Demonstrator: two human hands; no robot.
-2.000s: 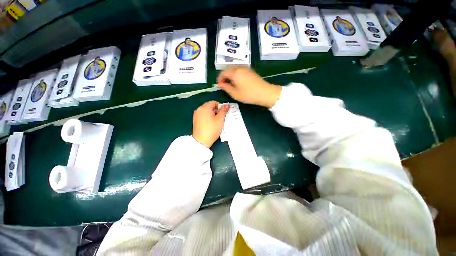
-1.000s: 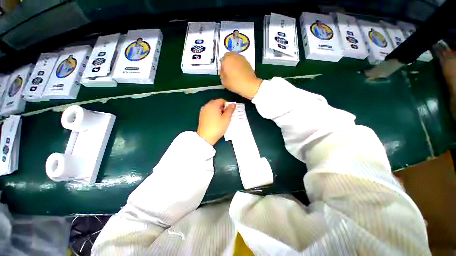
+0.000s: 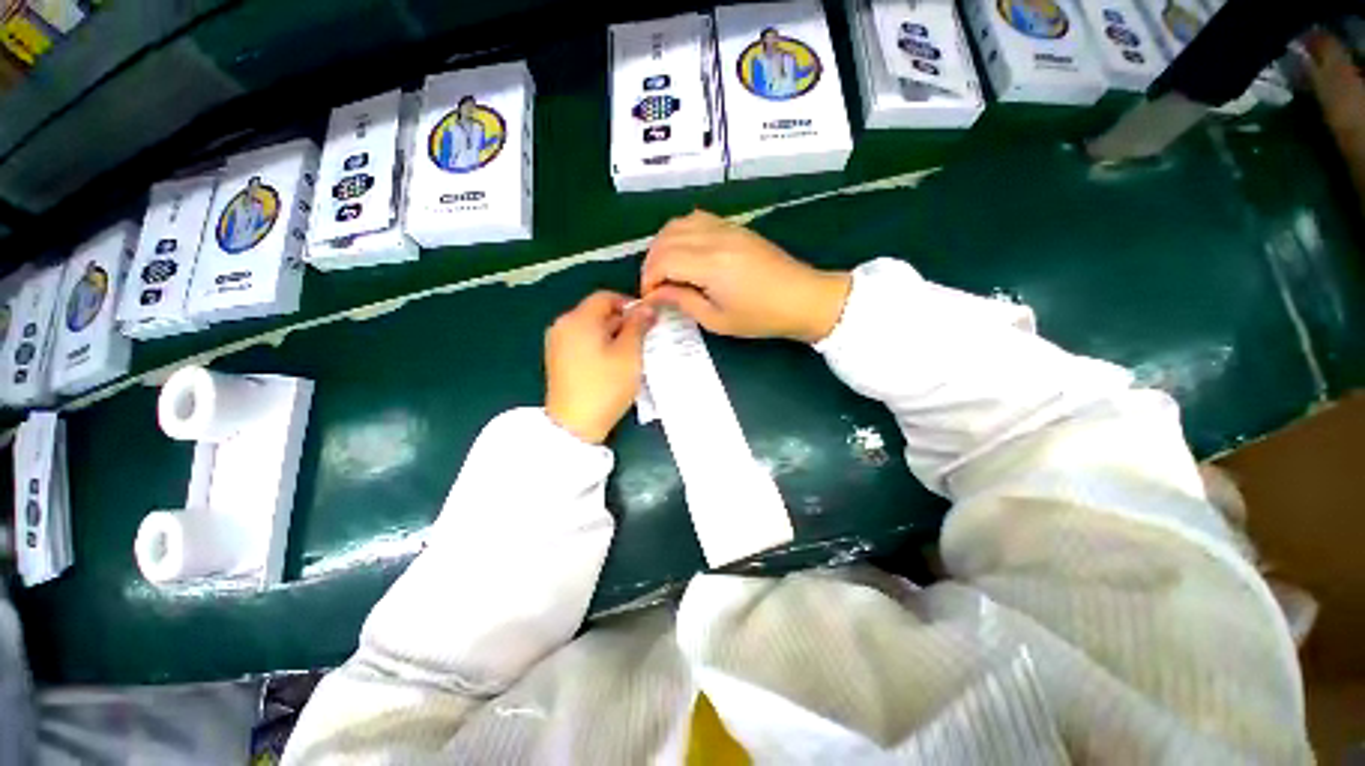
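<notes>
A long white sticker strip (image 3: 716,449) lies upright on the dark green surface in front of my body. My left hand (image 3: 591,364) grips its far end between thumb and fingers. My right hand (image 3: 737,280) is at the same end, with its fingertips close to or touching my left fingertips. The fingertips overlap, and I cannot tell whether my right hand holds a sticker. White retail cartons with a round yellow-and-blue emblem (image 3: 782,87) and cartons with black lettering (image 3: 659,105) stand in a row beyond the pale edge line.
At left, two white rolls (image 3: 192,545) sit on a white tray (image 3: 267,476). A narrow white stack (image 3: 44,497) lies at far left. A dark post with a pale foot (image 3: 1150,130) is at upper right, with another person's hand (image 3: 1337,93) beyond. Brown cardboard (image 3: 1299,516) is at right.
My right hand has come back from an emblem carton to the far end of the strip, beside my left hand. The cartons shifted right, then partly back left in view.
</notes>
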